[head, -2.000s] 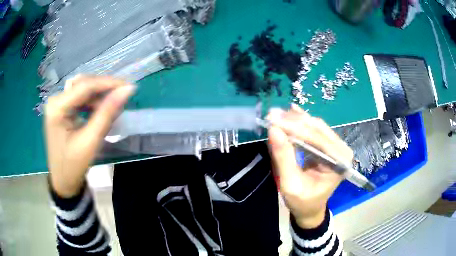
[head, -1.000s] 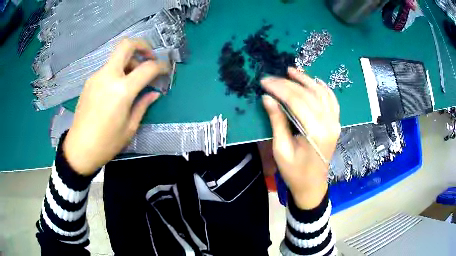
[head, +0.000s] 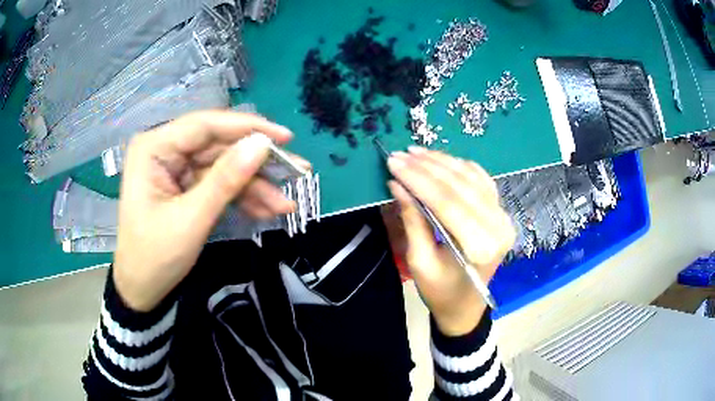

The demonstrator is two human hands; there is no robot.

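Note:
My left hand (head: 192, 184) pinches the end of a grey mesh band (head: 284, 163) between thumb and fingers; most of that band is hidden by the hand. It is above the working stack of bands (head: 304, 205), whose silver ends point right at the table's front edge. My right hand (head: 451, 215) holds slim silver tweezers (head: 443, 229), with the dark tip pointing up-left just below the pile of black bits (head: 376, 70). Whether the tip holds a bit is too small to tell. Small silver pieces (head: 474, 113) lie in clusters right of the black pile.
A large pile of mesh bands (head: 117, 63) lies at the upper left on the green mat (head: 486, 157). A black card with pale side edges (head: 604, 110) lies at the right table edge. Below it hangs a blue bin (head: 576, 262) filled with bands. A grey slotted surface (head: 643, 360) is at the lower right.
My left hand has come from the large pile down to above the working stack, now with a band end. My right hand has moved slightly down-left, and the tweezers' tip now shows below the black pile.

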